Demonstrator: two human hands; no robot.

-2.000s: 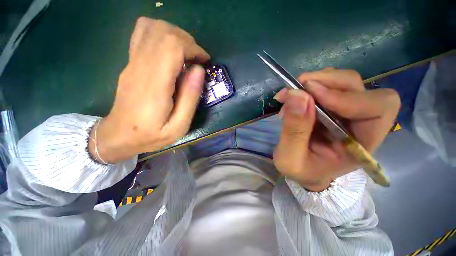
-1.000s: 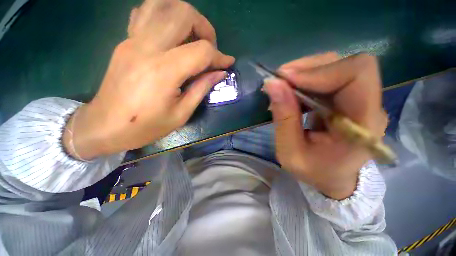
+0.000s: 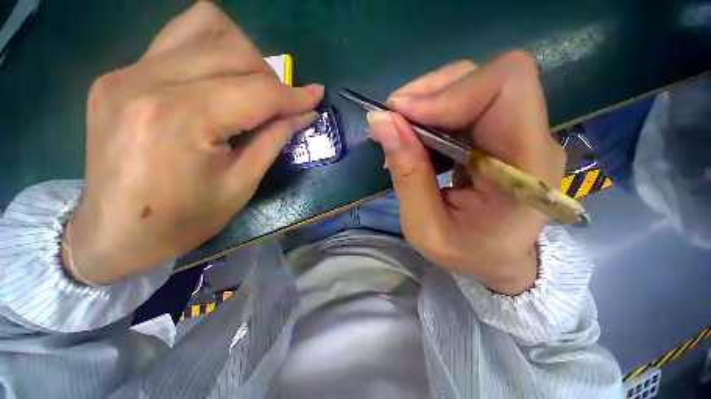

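Note:
A small black rounded-square case [image 3: 340, 139] lies open side up on the dark green surface, with a purple circuit board and bright white patches inside. My left hand [image 3: 183, 140] covers its left side, thumb and index fingertips close together at its upper edge; whether they grip the case or a tiny part is hidden. A flat white battery with a yellow edge [image 3: 288, 70] shows behind my left index finger. My right hand [image 3: 475, 156] holds slim metal tweezers with a tan rear end [image 3: 522, 184]; their tips are just right of and above the case, not touching it.
The green bench surface [image 3: 436, 39] ends at a pale front edge [image 3: 312, 221] close to my body. A neighbouring person's pale sleeve [image 3: 678, 171] is at the right. Yellow-black hazard tape [image 3: 586, 183] shows on the floor below the bench.
My left hand and the case have shifted left since one second ago. The battery's yellow edge has come into view. My right hand and the tweezers have moved left, towards the case.

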